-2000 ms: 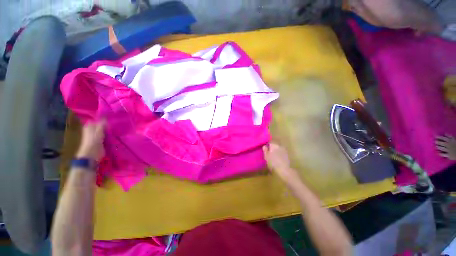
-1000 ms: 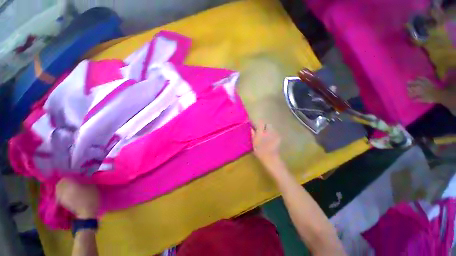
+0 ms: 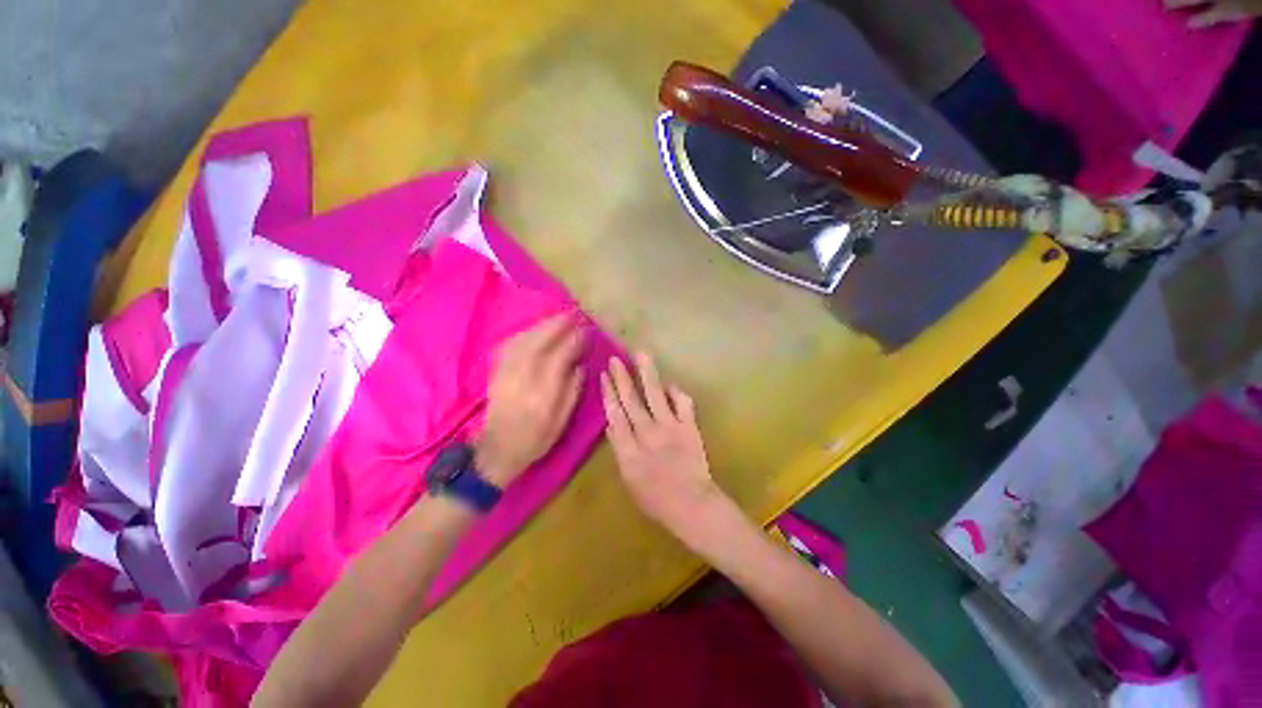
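Note:
A hot-pink garment [image 3: 388, 415] with white inner areas lies bunched over the left of the yellow table. My left hand [image 3: 533, 392], with a dark watch on the wrist, lies on the pink cloth near its right corner, fingers bent; whether it pinches the cloth is hidden. My right hand [image 3: 656, 440] rests at the garment's right edge, palm down, fingers slightly apart, fingertips at the edge. A steam iron [image 3: 789, 152] with a red-brown handle stands on a dark grey pad [image 3: 900, 284], beyond my hands and to the right.
The yellow table cover [image 3: 554, 595] ends at a right front edge. A wrapped hose [image 3: 1093, 219] trails right from the iron. A blue padded board [image 3: 56, 318] stands at the left. Magenta cloth [image 3: 1107, 69] and a person's hand [image 3: 1211, 11] are at top right; more pink cloth [image 3: 1204, 539] lies lower right.
The view has turned and moved closer to the iron. My left hand has left the bunched left side and come to the right corner beside my right hand. The garment has been turned and spread.

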